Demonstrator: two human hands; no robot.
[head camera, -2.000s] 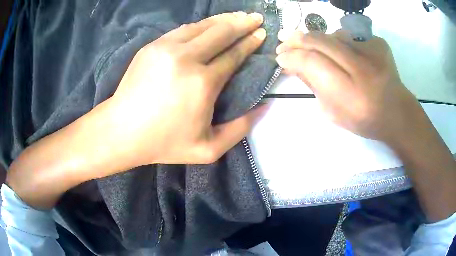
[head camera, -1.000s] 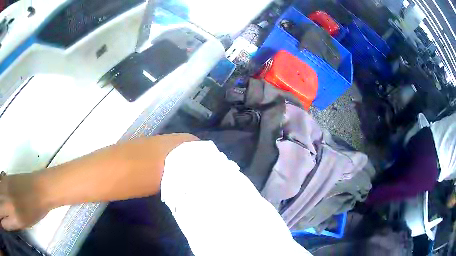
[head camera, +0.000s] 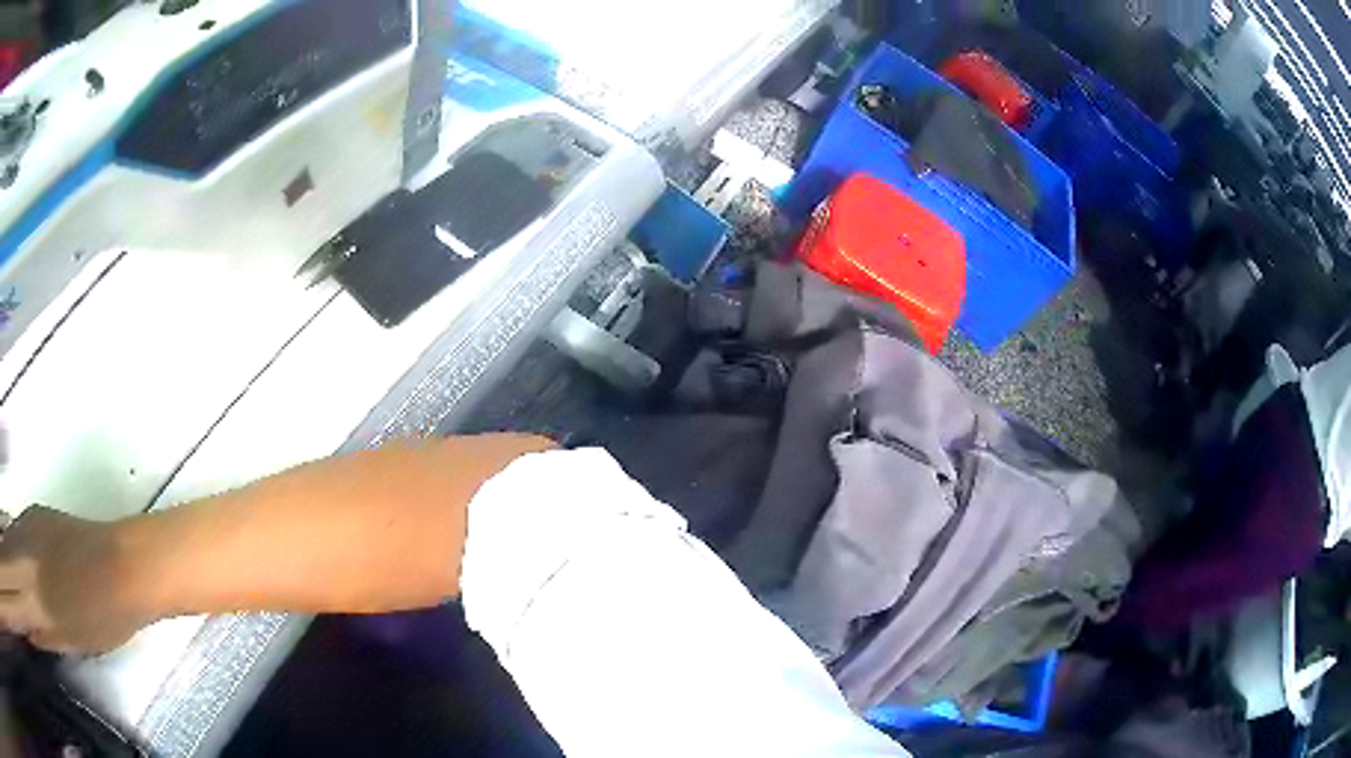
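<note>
My right hand (head camera: 57, 581) is at the far left edge, over the front of the white machine table (head camera: 148, 378). The picture's edge cuts off its fingers, so I cannot tell what it holds. My left hand is out of the picture. A little dark cloth (head camera: 42, 693) shows in the bottom left corner, below my right hand. The white sewing machine (head camera: 319, 193) with a blue stripe and dark panel stands at the upper left. The needle and presser foot are not in view.
A heap of grey garments (head camera: 904, 533) lies over a blue crate (head camera: 1037, 696) to the right. Behind it are a red lid or stool (head camera: 889, 252) and another blue crate (head camera: 1008, 289). A ruler strip (head camera: 489, 326) runs along the table edge. Part of a person (head camera: 1252, 504) shows at far right.
The view has swung right from the zipper and dark garment to the crates. My left hand has left the picture. My right hand is now at the left edge.
</note>
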